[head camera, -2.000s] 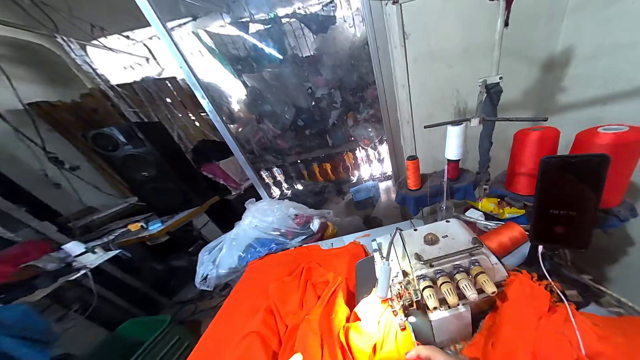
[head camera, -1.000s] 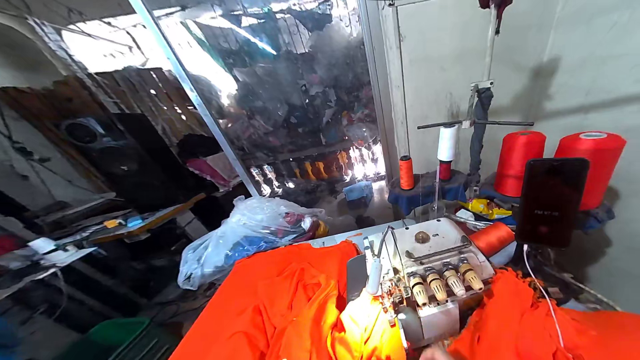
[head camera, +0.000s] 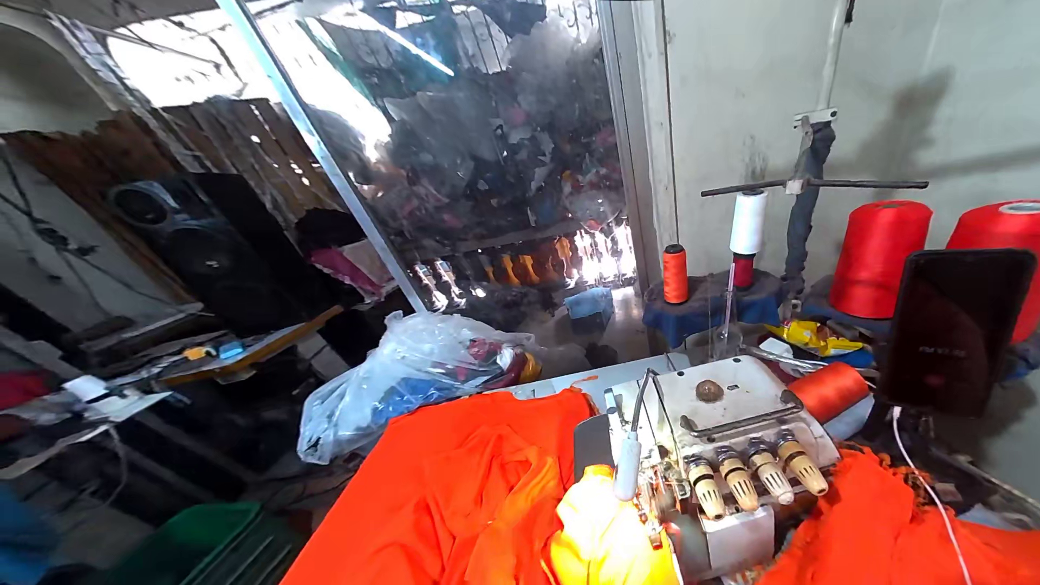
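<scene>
Neither of my hands shows in the head view now. An overlock sewing machine (head camera: 723, 406) with several tension dials stands at the lower right, its lamp casting bright light. Orange fabric (head camera: 455, 479) is spread over the table on the machine's left, and its brightly lit part lies against the needle area. More orange fabric (head camera: 902, 520) with frayed edges is heaped to the right of the machine. An orange thread cone (head camera: 829, 393) lies on its side behind the dials.
A clear plastic bag (head camera: 406, 374) of cloth sits behind the fabric. Red thread cones (head camera: 881, 260), a white thread spool (head camera: 747, 223) and a small orange spool (head camera: 675, 275) stand behind the machine. A phone (head camera: 959, 333) with a white cable is at right, a green bin (head camera: 187, 544) lower left.
Fingers seen at the bottom edge by the machine one and two seconds ago are out of view now. The orange fabric remains spread beside the machine.
</scene>
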